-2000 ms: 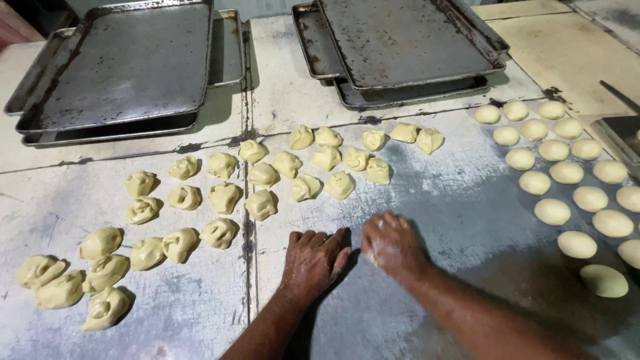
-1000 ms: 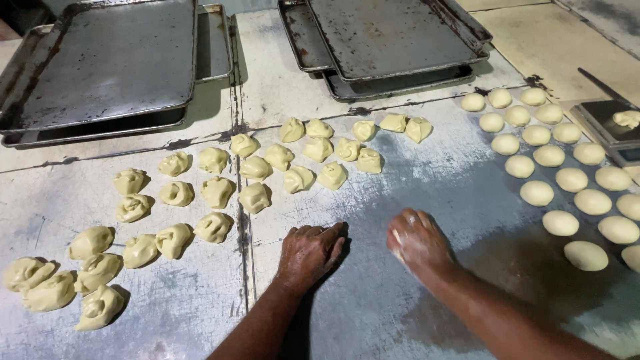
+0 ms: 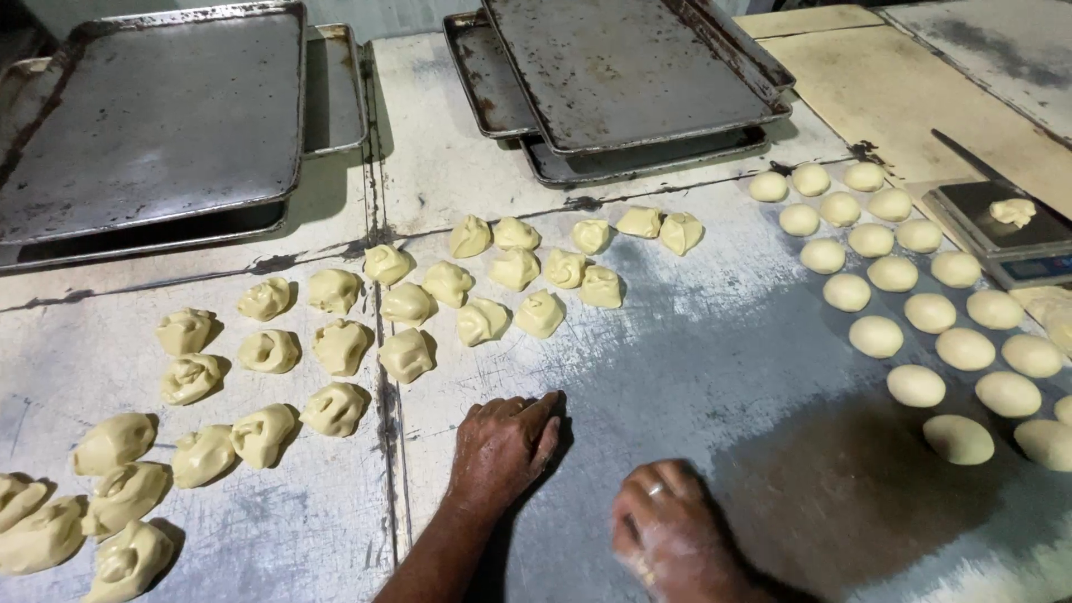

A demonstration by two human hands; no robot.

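Observation:
My left hand (image 3: pixel 508 444) lies low on the worn metal tabletop (image 3: pixel 653 368), its fingers curled and its underside hidden. To its right, my right hand (image 3: pixel 666 523), with a ring and pale residue on it, is curled over the surface; whether dough is under it cannot be seen. Beyond and left of my left hand lie several rough dough pieces (image 3: pixel 407 355), the nearest a short way past my fingers. At the right stand rows of smooth round dough balls (image 3: pixel 915 386), apart from my right hand.
Stacked dark baking trays (image 3: pixel 167 109) stand at the back left, and more trays (image 3: pixel 636 75) at the back centre. A digital scale (image 3: pixel 997 219) at the right edge holds a small dough scrap (image 3: pixel 1012 212), with a dark long-bladed tool (image 3: pixel 967 157) beside it.
My right hand has moved nearer to me across the tabletop. My left hand has stayed in about the same place. The view has shifted slightly, showing more of the scale.

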